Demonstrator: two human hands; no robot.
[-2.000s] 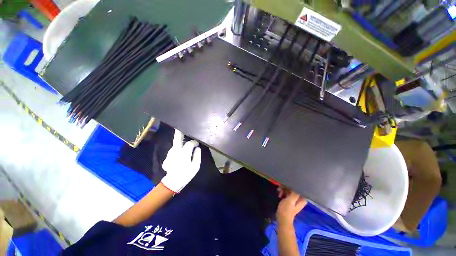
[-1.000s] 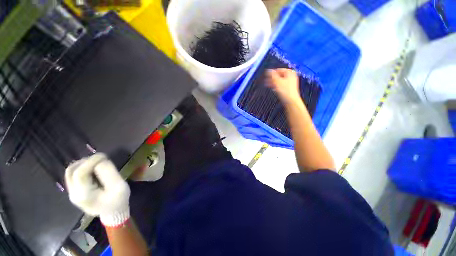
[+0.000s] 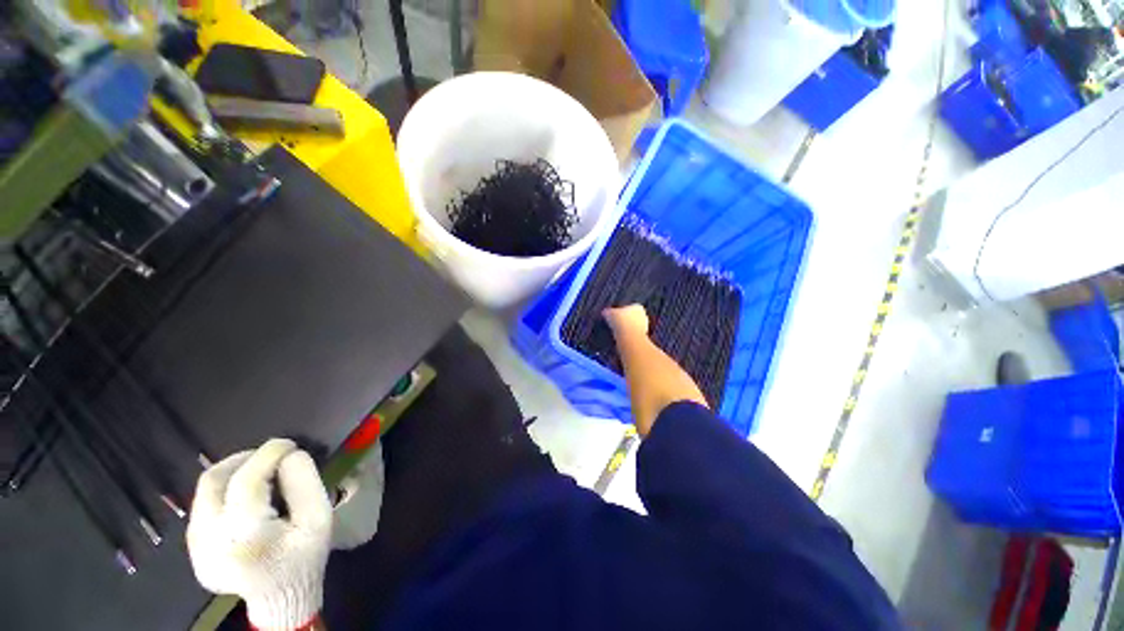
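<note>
My left hand [image 3: 261, 524], in a white knit glove with a red cuff, is curled at the front edge of the dark plate [image 3: 290, 296]; whether it holds anything cannot be told. My bare right hand [image 3: 629, 323] is over the row of black cables [image 3: 666, 296] in the blue crate; its fingers are partly hidden and point down at the cables. Several black cables [image 3: 105, 456] lie across the plate at left, their pale tips toward me.
A white round tub [image 3: 425, 142] with black tangled scrap [image 3: 515, 210] stands between plate and blue crate [image 3: 789, 222]. A red button [image 3: 362, 434] sits under the plate's edge. A yellow surface [image 3: 358, 154] is behind the plate. More blue crates [image 3: 1023, 444] stand at right.
The view has swung from the press to the tub and crate at right. My right hand has left the plate's underside and is down at the crate's cables. My left hand has come to the plate's edge.
</note>
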